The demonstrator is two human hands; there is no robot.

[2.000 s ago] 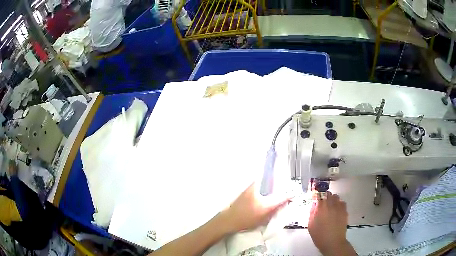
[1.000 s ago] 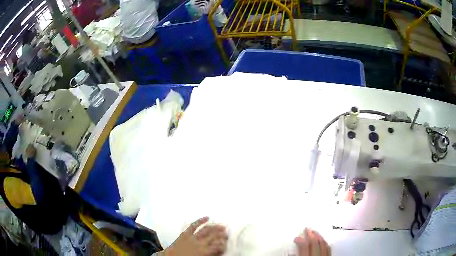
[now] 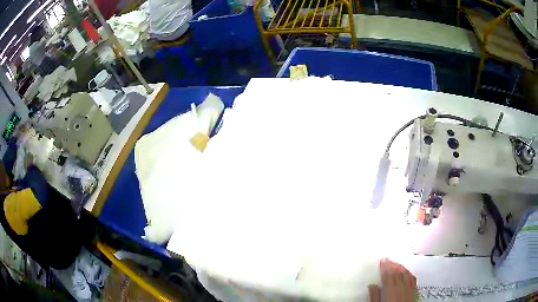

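Note:
White garment panels lie spread over the table, overexposed, with their near edge hanging at the bottom. My right hand is at the bottom, right of centre, cut off by the frame edge. Its fingers rest at the cloth's right edge; whether they pinch it is unclear. My left hand is not in view. The sewing machine head stands at right. Its lit presser foot area is above and right of my hand, with no hand at it. The machine lamp hangs left of it.
Black-handled scissors lie under the machine arm, beside a printed sheet. A blue bin is beyond the table. A cream cloth piece with a tan ticket lies over blue at left. A person is at the neighbouring machine.
My hands left the needle area for the cloth's near edge; then my left hand went out of view. The near edge now bulges out at the bottom. The camera view has shifted.

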